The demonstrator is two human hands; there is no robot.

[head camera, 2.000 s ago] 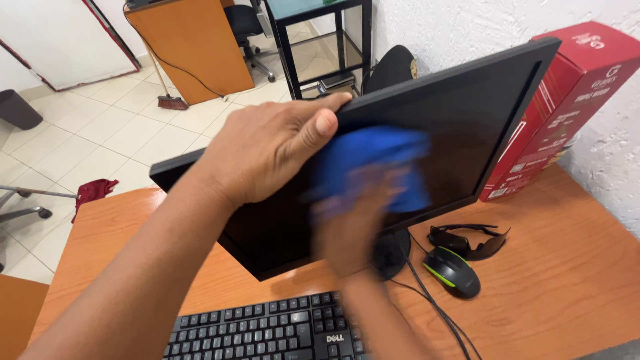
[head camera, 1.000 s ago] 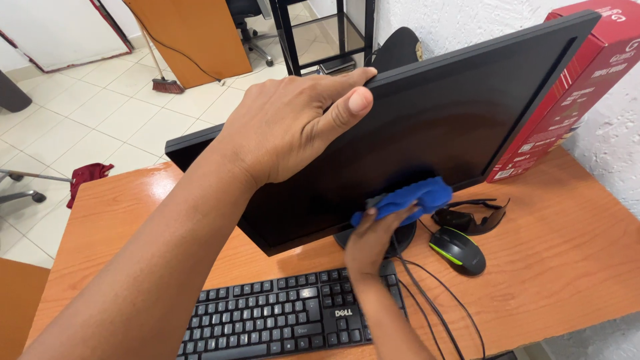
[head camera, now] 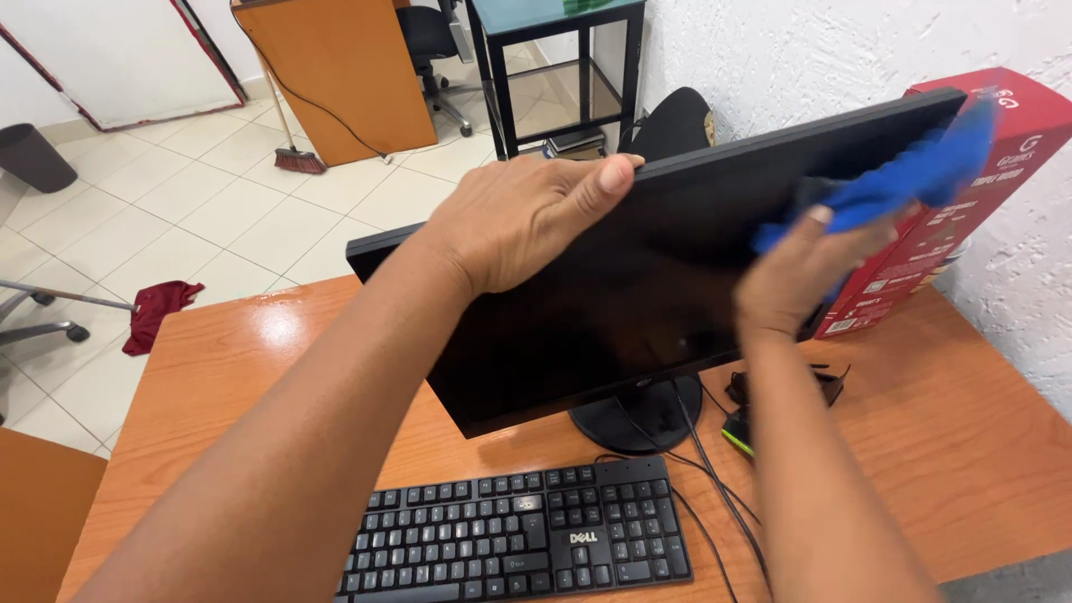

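A black computer monitor (head camera: 603, 310) stands tilted on its round base on the wooden desk. My left hand (head camera: 532, 218) grips its top edge, thumb on the near side and fingertips over the back. My right hand (head camera: 804, 268) holds a blue cloth (head camera: 904, 184), blurred by motion, against the upper right part of the screen; part of the cloth reaches past the monitor's right edge, in front of the red box. Below the monitor lies a black Dell keyboard (head camera: 519, 536), partly behind my left forearm.
A tall red box (head camera: 997, 159) stands against the white wall. Dark sunglasses (head camera: 829, 385) and a black-and-green mouse (head camera: 739, 431), half hidden by my right forearm, lie near the base. Cables (head camera: 708, 469) run beside the keyboard. Beyond the desk (head camera: 946, 452) are a broom (head camera: 299, 161) and a glass-topped table (head camera: 553, 17).
My right hand and the blue cloth have moved from the lower part of the screen up to its upper right. My left hand remains on the monitor's top edge.
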